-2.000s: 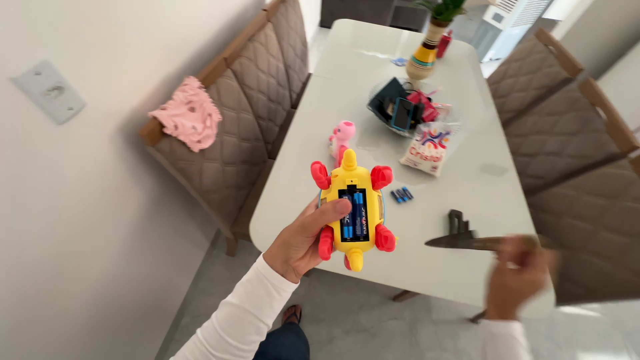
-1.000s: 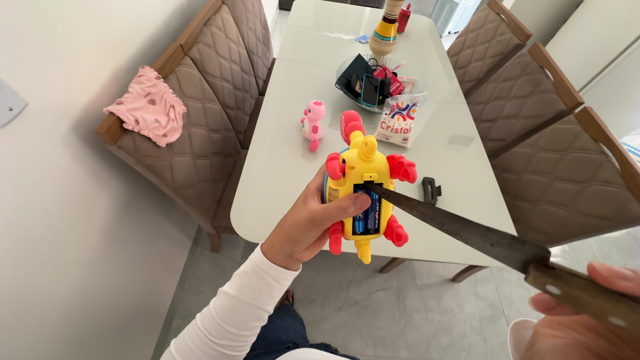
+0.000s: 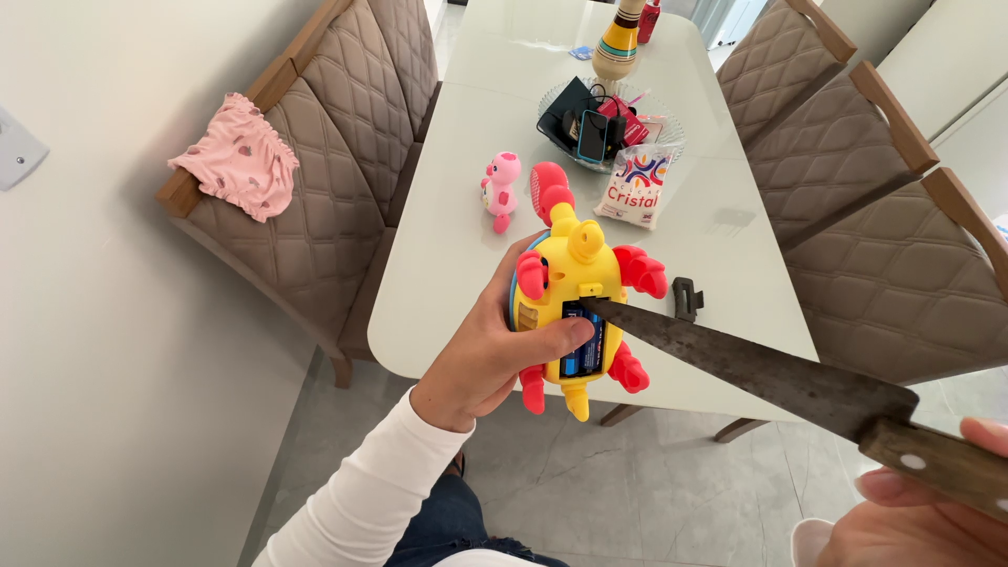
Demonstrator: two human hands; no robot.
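Observation:
My left hand [image 3: 492, 339] grips a yellow plastic toy [image 3: 563, 256] with red limbs, its underside facing me. The battery compartment is uncovered and holds blue batteries [image 3: 584, 354], with my thumb pressed over them. My right hand [image 3: 913, 512], partly cut off at the lower right edge, holds a kitchen knife [image 3: 756, 370] by its wooden handle. The tip of its dark, stained blade meets the upper edge of the compartment. Behind the toy, on the table, stands a pink toy figure [image 3: 502, 185].
On the glossy table [image 3: 441, 299] lie a dark hair claw clip [image 3: 687, 299], a plastic packet [image 3: 632, 189] and a glass bowl [image 3: 669, 130] holding a phone and cables. A vase [image 3: 617, 47] stands behind. Padded chairs [image 3: 315, 173] flank both sides; a pink cloth [image 3: 240, 157] hangs over one.
Two seconds ago the knife was off to the right of the toy; its tip has come to the battery compartment. Loose batteries showed on the table then. The view has shifted.

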